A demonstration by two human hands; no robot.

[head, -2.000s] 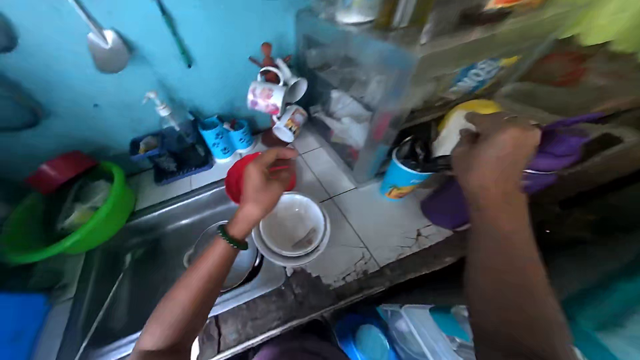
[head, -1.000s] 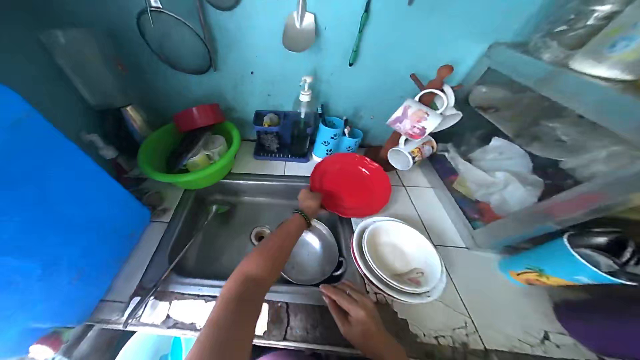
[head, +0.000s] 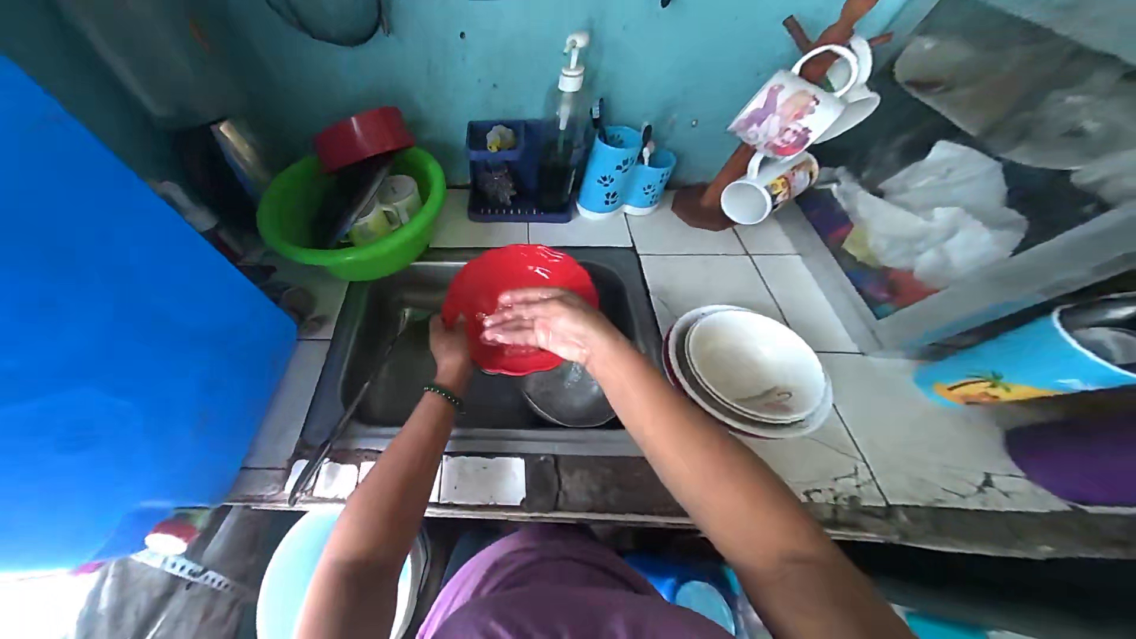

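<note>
My left hand (head: 451,348) grips the lower left rim of a red plate (head: 521,266) with a wavy edge, held tilted over the steel sink (head: 390,390). Wet fingers of my right hand (head: 546,324) lie spread across the plate's face; whether they press on it I cannot tell. Below the plate, a metal pot (head: 572,395) sits in the sink, partly hidden. A thin hose or rod (head: 359,395) leans over the sink's left side. To the right of the sink, white bowls (head: 754,364) are stacked on the tiles.
A green basin (head: 351,257) of dishes stands behind the sink's left corner. Along the wall are a blue caddy (head: 519,213), a pump bottle (head: 562,151) and blue toothbrush cups (head: 610,173). Mugs (head: 785,115) hang on a wooden stand. A blue panel (head: 124,337) borders the left.
The red plate, earlier on the counter behind the bowls, is now held over the sink. My right hand has moved from the sink's front edge onto the plate. The view has shifted.
</note>
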